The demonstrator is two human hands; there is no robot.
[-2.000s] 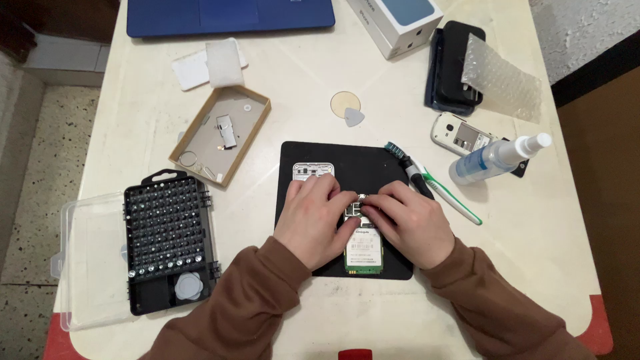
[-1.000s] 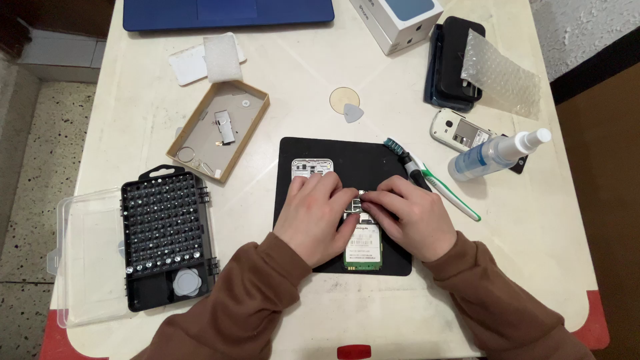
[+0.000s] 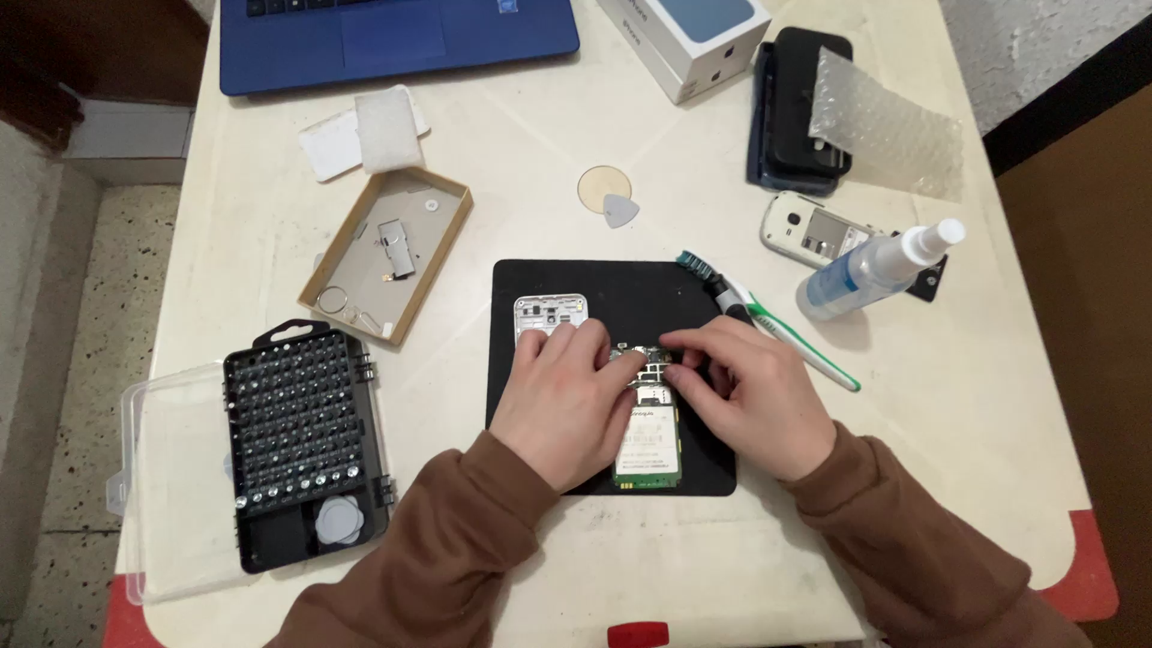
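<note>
On a black mat (image 3: pixel 558 274) lies a phone circuit board (image 3: pixel 648 441) with a white label and a green lower edge. My left hand (image 3: pixel 571 396) rests over the board's upper left, its fingertips on the metal parts there. It also covers the lower part of a white phone frame (image 3: pixel 551 310). My right hand (image 3: pixel 751 387) is at the board's upper right edge, thumb and index finger apart; whether they grip a small part cannot be told. A toothbrush (image 3: pixel 796 342) with a white and green handle and another brush with teal bristles (image 3: pixel 697 265) lie beyond my right hand.
An open screwdriver bit case (image 3: pixel 301 432) and a cardboard tray (image 3: pixel 432 270) with small parts are at left. A blue laptop (image 3: pixel 396 49) and phone boxes (image 3: pixel 688 54) stand behind. At right are a spray bottle (image 3: pixel 864 279), a phone body (image 3: pixel 796 220), dark cases (image 3: pixel 801 108) and bubble wrap (image 3: pixel 891 130).
My right hand's thumb and index finger have moved slightly right and spread apart, uncovering more of the board's top. My left hand remains over the board.
</note>
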